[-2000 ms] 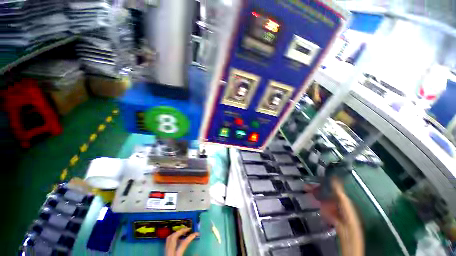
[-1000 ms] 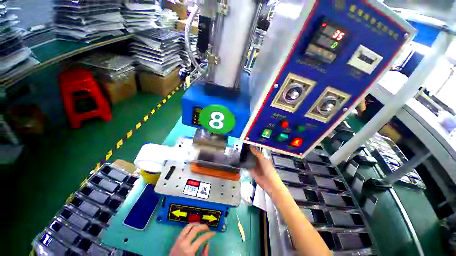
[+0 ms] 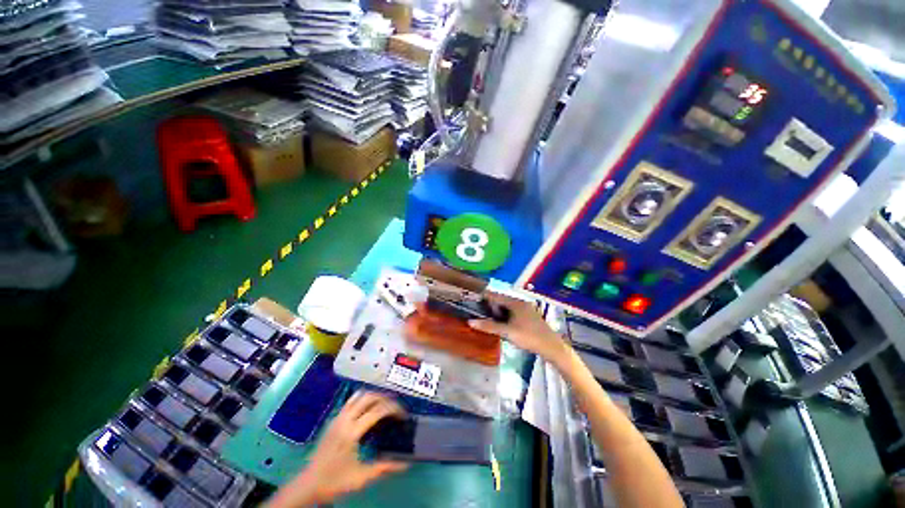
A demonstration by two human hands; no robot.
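My left hand (image 3: 349, 444) holds a dark phone-sized piece (image 3: 437, 439) by its left end, flat in front of the silver fixture base plate (image 3: 372, 365). My right hand (image 3: 521, 327) is at the orange-brown press fixture (image 3: 452, 335), under the blue press head (image 3: 422, 213) with the green disc "8". Its fingers hold a dark piece (image 3: 474, 306) at the fixture's top; the piece is partly hidden by the fingers. The held piece and left hand cover most of the press front block.
Trays of dark pieces stand at lower left (image 3: 198, 387) and right (image 3: 685, 417). A dark blue phone (image 3: 306, 402) lies left of the base, near a white round roll (image 3: 332, 306). The control box (image 3: 714, 149) leans over the right side. A thin stick (image 3: 496, 474) lies on the mat.
My left hand has moved from the front block's red centre and now holds a dark piece. My right hand has moved in over the orange fixture with its piece. The camera view has shifted.
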